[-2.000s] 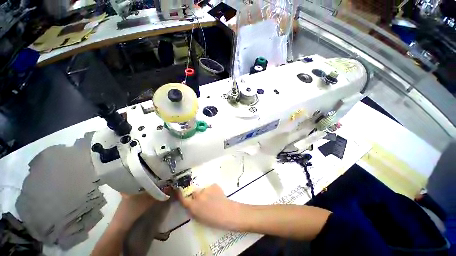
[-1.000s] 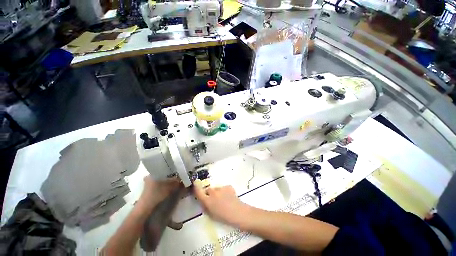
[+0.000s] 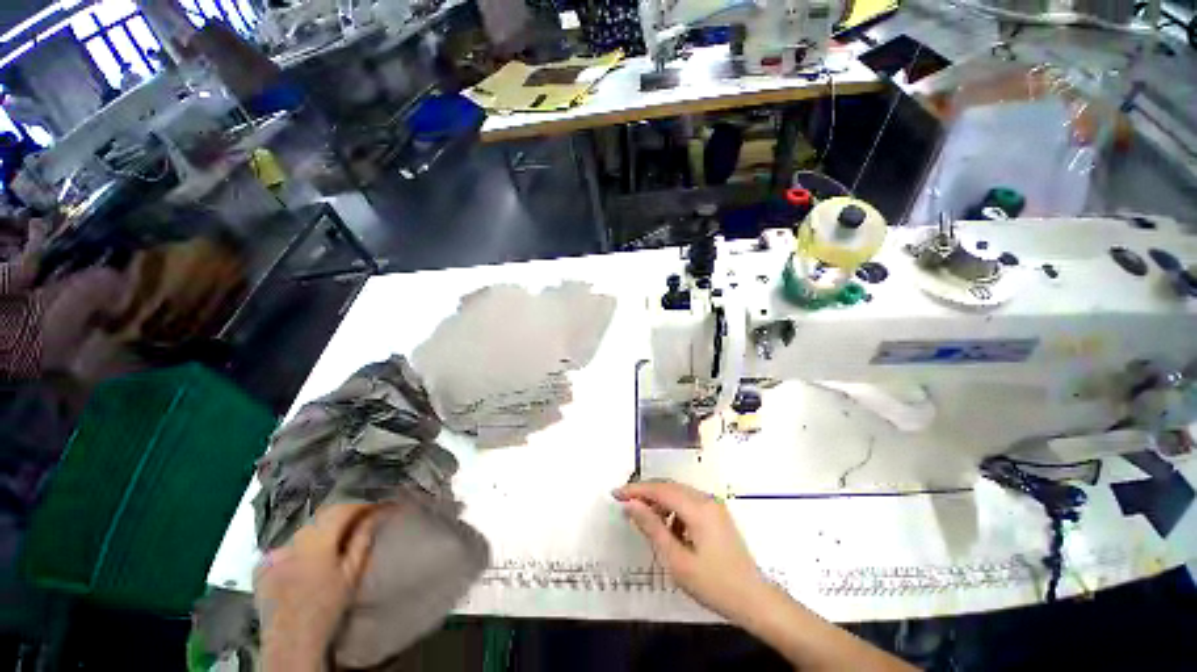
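My left hand [image 3: 309, 578] is at the front left of the table and holds a grey-taupe fabric piece [image 3: 414, 578], a little blurred. The piece is in front of the crumpled heap of darker pieces [image 3: 355, 453]. My right hand [image 3: 683, 532] is over the table in front of the needle area, fingers partly curled with thumb and forefinger close together; I cannot tell if a thread is between them. The white sewing machine [image 3: 840, 341] stands at the right. No fabric shows on its needle plate [image 3: 670, 424]. A flat fanned stack of pale grey panels [image 3: 512, 355] lies left of the machine head.
A green crate [image 3: 145, 479] stands left of the table. A yellow-white thread spool [image 3: 840, 236] is on the machine head. Black cord [image 3: 1050, 505] and dark scraps [image 3: 1155, 492] lie at the right. Another table with a machine [image 3: 761, 40] stands behind.
The view has turned left. My left hand has moved from the needle to the front left with the fabric piece. My right hand has drawn back from the needle toward the front.
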